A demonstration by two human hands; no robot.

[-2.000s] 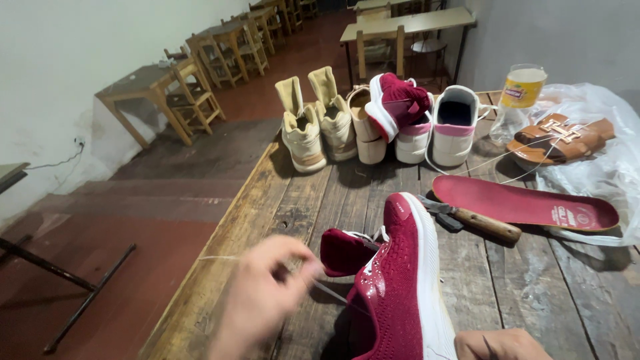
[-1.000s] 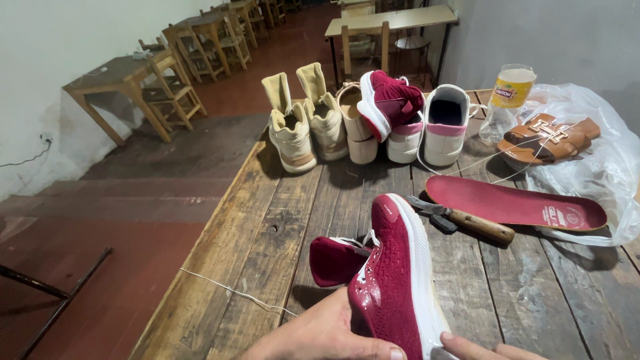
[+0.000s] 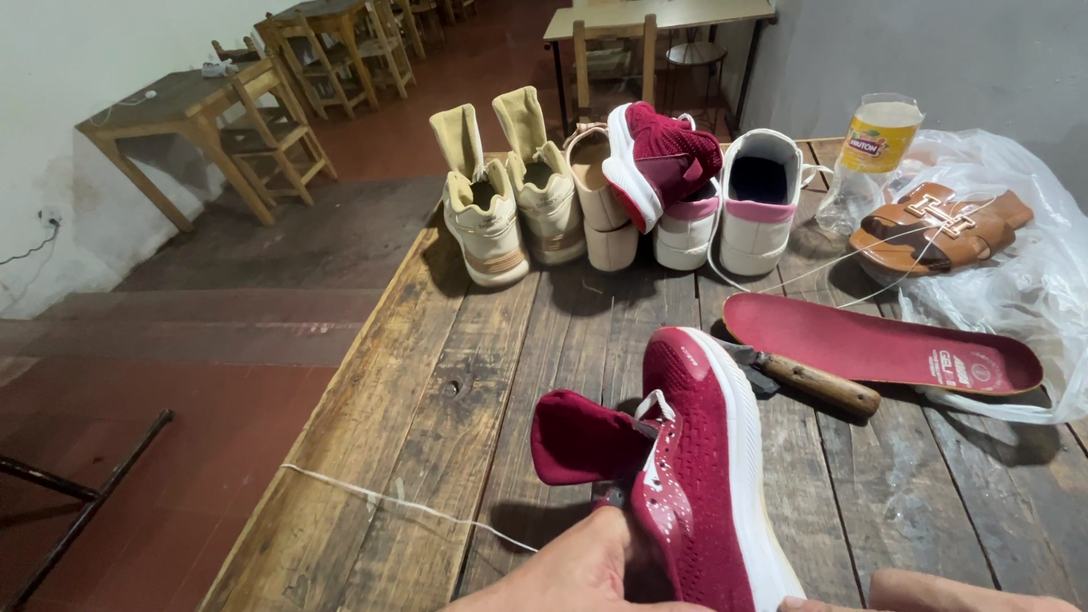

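Observation:
A dark red running shoe point(image 3: 701, 459) with a white sole lies on its side on the wooden table, toe pointing away, its tongue point(image 3: 586, 438) folded out to the left. My left hand point(image 3: 586, 565) grips the shoe near its opening; the fingers are partly hidden inside or behind it. At the lower edge, my right hand point(image 3: 909, 591) touches the heel end of the white sole, mostly out of frame. A white thread point(image 3: 408, 503) runs over the planks to my left hand. Beyond the toe lie a wooden-handled tool point(image 3: 816, 384) and a red insole point(image 3: 875, 344).
Along the far edge stand beige sneakers point(image 3: 489, 229), pale shoes point(image 3: 608, 229) and white-and-pink shoes point(image 3: 759, 229), with another red shoe point(image 3: 659, 166) on top. A cut plastic bottle point(image 3: 875, 153), brown sandals point(image 3: 935, 229) and a plastic bag point(image 3: 1033, 297) are at the right.
Two seconds ago my left hand was raised left of the shoe with the thread; it has since come down onto the shoe. The thread now lies across the table.

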